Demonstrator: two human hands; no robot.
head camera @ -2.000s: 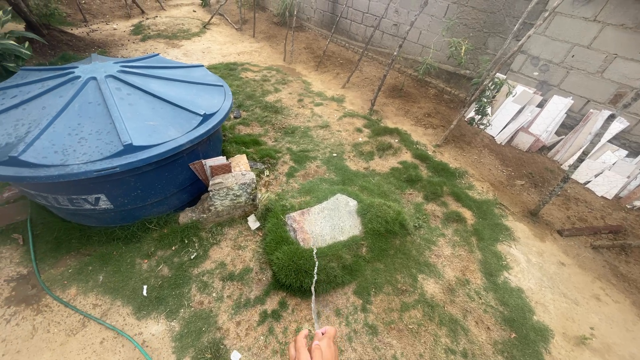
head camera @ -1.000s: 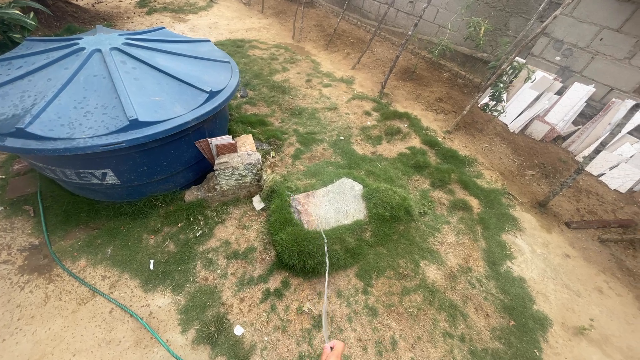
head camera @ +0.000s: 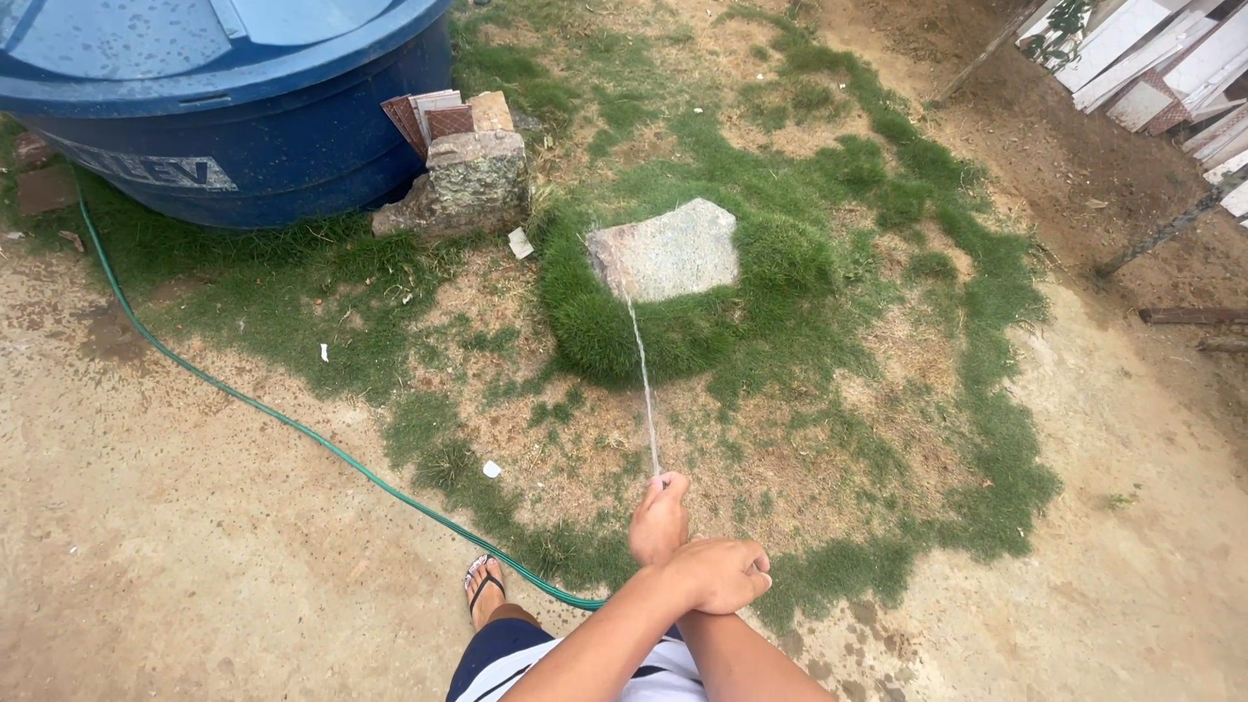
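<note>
My right hand (head camera: pixel 659 522) is closed around the end of a green garden hose (head camera: pixel 322 444), whose tip is mostly hidden by the fingers. A thin stream of water (head camera: pixel 644 390) runs from it to the near left edge of a flat grey stone (head camera: pixel 673 253) set in thick grass. My left hand (head camera: pixel 723 575) lies across the right wrist, its forearm crossing over the right one. Its fingers are curled, and whether they hold anything is hidden. The hose passes out of sight beneath my forearms.
A large blue lidded water tank (head camera: pixel 244 146) stands at the upper left. Beside it is a rough stone block (head camera: pixel 478 180) with tile pieces on top. My sandalled foot (head camera: pixel 485 590) is near the hose. Broken slabs (head camera: pixel 1146 58) lean at the upper right, near thin wooden stakes (head camera: pixel 1175 229).
The view has tilted down, bringing both forearms, a foot and more of the hose into sight. Water reaches the stone in all the frames.
</note>
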